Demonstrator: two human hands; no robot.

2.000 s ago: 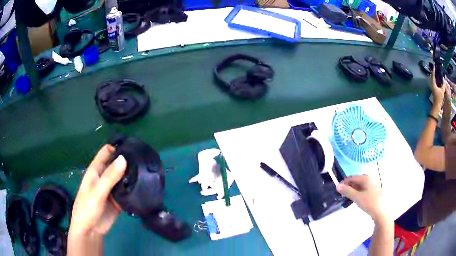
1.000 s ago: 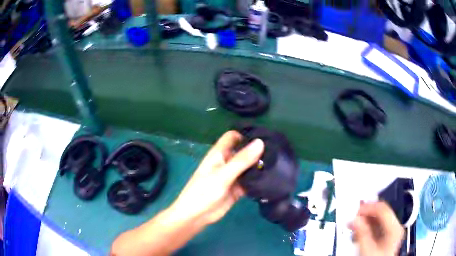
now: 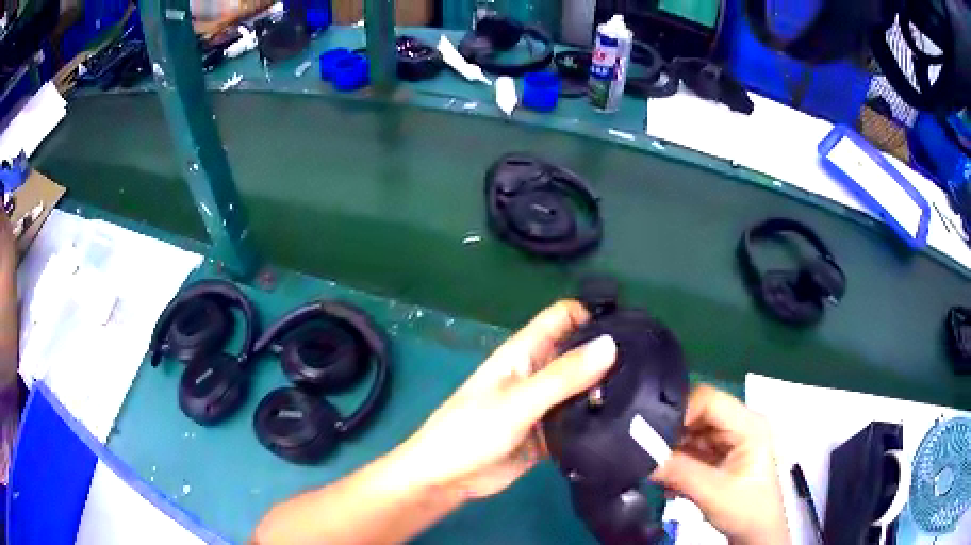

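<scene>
A pair of black over-ear headphones (image 3: 639,394) is held up in front of me, cup shells facing me. My left hand (image 3: 532,394) grips it from the left, thumb on the upper cup. My right hand (image 3: 724,458) is at its right side, with fingers on the cup edge beside a small white strip (image 3: 649,439) on the shell. Whether the strip is stuck on or held cannot be told. Two more pairs of headphones, one at the left (image 3: 202,351) and one beside it (image 3: 323,378), lie on the green bench.
Behind is the green belt (image 3: 373,224) with headphones at the middle (image 3: 543,208) and right (image 3: 793,271). A green post (image 3: 197,138) stands at left. A blue-rimmed bin (image 3: 53,458) is lower left. A black stand (image 3: 865,484) and fan (image 3: 942,479) are lower right. A spray can (image 3: 610,64) stands behind.
The view has turned left since two seconds ago. My right hand has moved from beside the stand and fan to the held headphones. A white strip now shows on the cup.
</scene>
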